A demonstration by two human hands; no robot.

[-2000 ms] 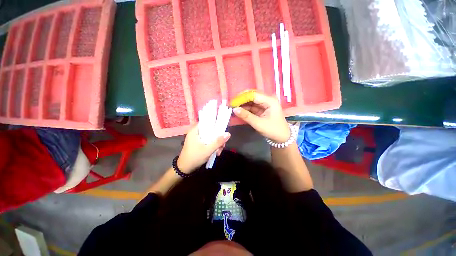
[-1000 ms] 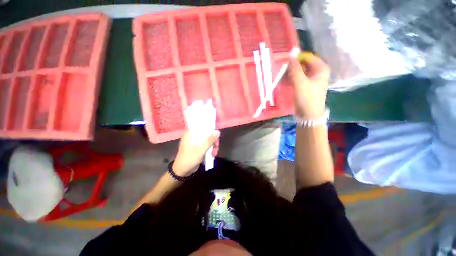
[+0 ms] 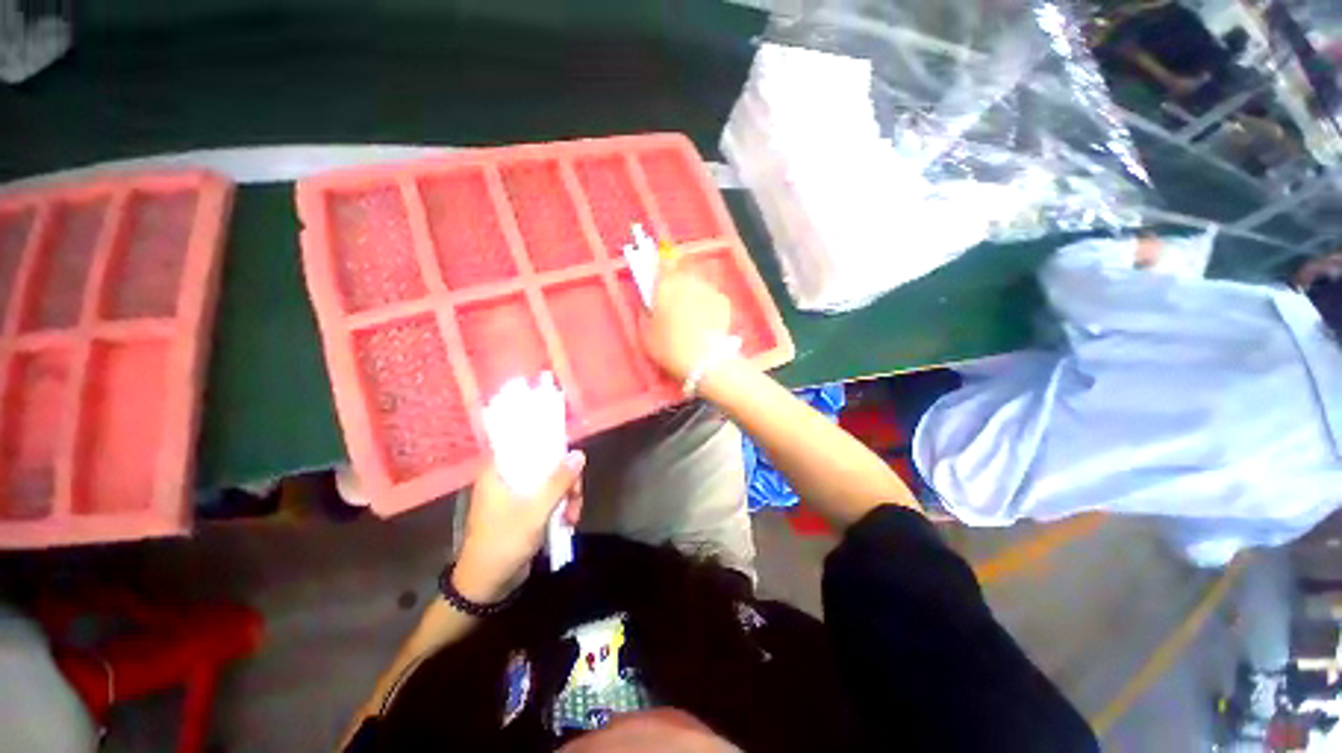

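Note:
My left hand (image 3: 518, 518) holds a bundle of white strips (image 3: 526, 430), fanned at the top, just in front of the near edge of the pink-red compartment tray (image 3: 342, 386). My right hand (image 3: 687, 313) is over the near row of the tray, towards its right side. White strips show at its fingertips, with a small yellow piece (image 3: 667, 253) beside them. Whether the right fingers grip the strips or only touch them is hard to tell. The tray has ten pockets in two rows.
A second pink-red tray (image 3: 183, 427) lies at left on the green bench (image 3: 265, 250). A white stack (image 3: 846, 184) in a clear bag (image 3: 1016, 118) lies right of the tray. A person in light blue (image 3: 1133, 390) is at right. A red stool (image 3: 162, 640) stands lower left.
My right hand has moved left from the tray's right edge to the strips over the near row. My left hand still holds its bundle. The camera view has shifted.

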